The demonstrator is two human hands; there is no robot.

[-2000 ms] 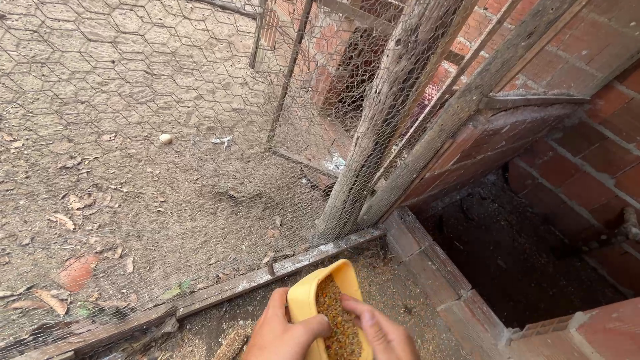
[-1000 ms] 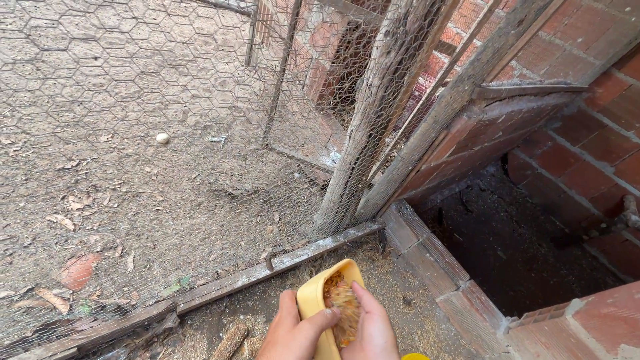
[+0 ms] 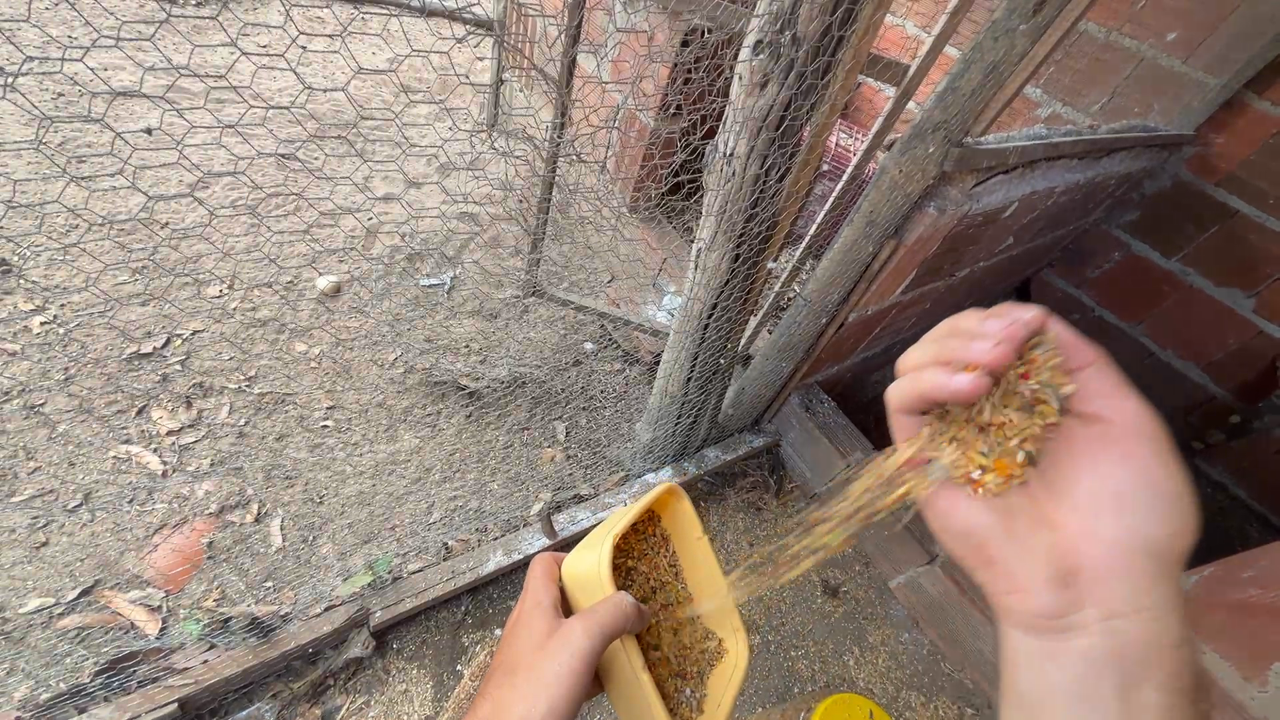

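Observation:
My left hand [image 3: 565,635] grips a yellow plastic container [image 3: 735,625] by its left side, thumb over the rim. Mixed grain [image 3: 665,600] lies inside it. At the right, my right hand [image 3: 1050,480] is raised palm up, its fingers curled around a heap of seed [image 3: 1005,425]. A blurred stream of seed falls from this palm down and left into the container. The wrist is turned toward the camera.
A chicken-wire fence [image 3: 300,200] with wooden posts [image 3: 720,230] stands ahead, its wooden sill [image 3: 480,560] along the ground. Beyond it lies a pale round object [image 3: 328,285]. A low brick wall [image 3: 940,610] edges a dark pit at right. A yellow lid [image 3: 850,708] shows at the bottom.
My right hand has risen out of the container to the right with a handful of seed, some of it now falling back. My left hand still holds the container.

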